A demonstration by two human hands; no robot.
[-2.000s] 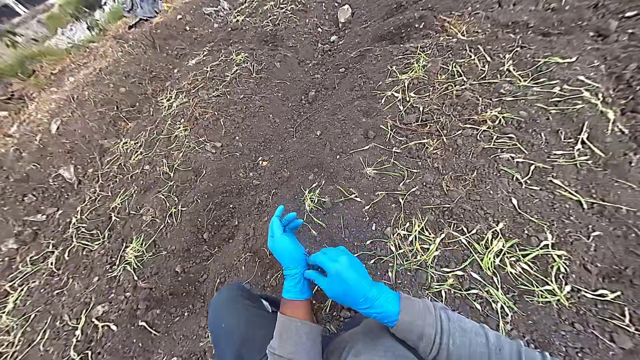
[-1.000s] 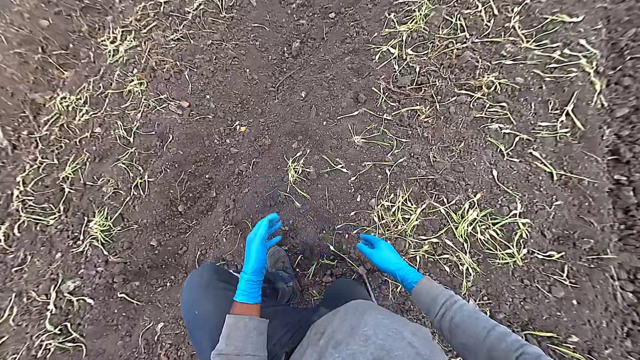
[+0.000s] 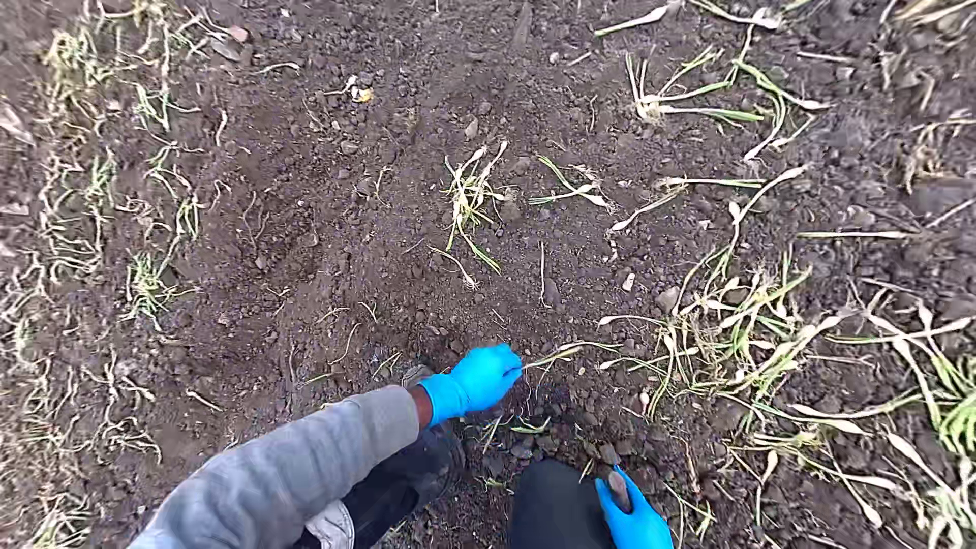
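Note:
My left hand (image 3: 482,379), in a blue glove, reaches over the soil past my shoe, its fingers closed on the end of a thin bulb plant (image 3: 568,350) with pale green leaves. Low in the view, beside my dark-trousered knee, my right hand (image 3: 634,515), gloved in blue too, grips a brown handle-like piece (image 3: 619,490); the rest of it is hidden. A pile of uprooted bulb plants (image 3: 751,328) with white bulbs lies to the right. A smaller clump (image 3: 470,192) rests on the soil ahead of my left hand.
Wilted plants (image 3: 65,229) are strewn along the left side. More pulled plants (image 3: 657,103) lie at the upper right. Small stones and clods (image 3: 667,298) dot the dark soil. My shoe (image 3: 438,457) stands on the ground under my left forearm.
My left hand, open and apart a second ago, has moved right and closed on a plant. My right hand now holds a brown piece close to my knee. The view has moved nearer the ground.

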